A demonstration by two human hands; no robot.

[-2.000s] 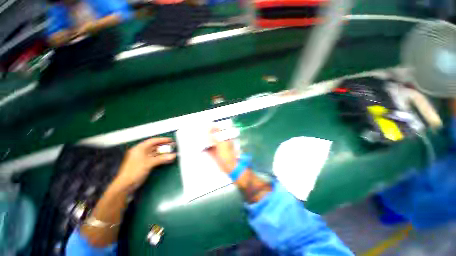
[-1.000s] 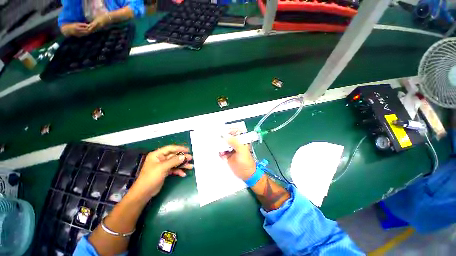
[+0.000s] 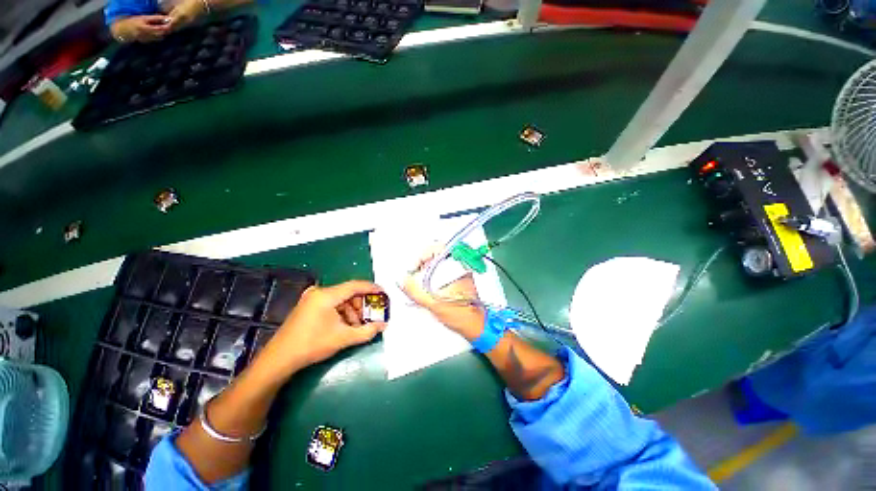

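My left hand (image 3: 331,324) holds a watch module (image 3: 375,308) between thumb and fingers at the left edge of the white paper sheet (image 3: 423,352). The module's gold and white inside faces up. My right hand (image 3: 447,302), with a blue wrist strap, is closed around the dispensing syringe over the sheet. The syringe's green cap (image 3: 470,256) shows above the hand, with the clear air hose (image 3: 523,203) looping from it. The barrel and tip are hard to make out against my fingers and the white paper. The two hands are close together, apart.
A black blister tray (image 3: 206,331) lies left, holding one module (image 3: 162,394). Another module (image 3: 325,447) lies on the bench. Several modules lie on the green belt (image 3: 317,144). Right are a fan-shaped paper (image 3: 620,312), the controller (image 3: 759,211) and a fan (image 3: 857,120). A basket (image 3: 34,422) stands far left.
My left hand has moved right, closer to my right hand, and the module in it now shows clearly. The syringe's green cap has swung up and left, and the hose loops over my right hand.
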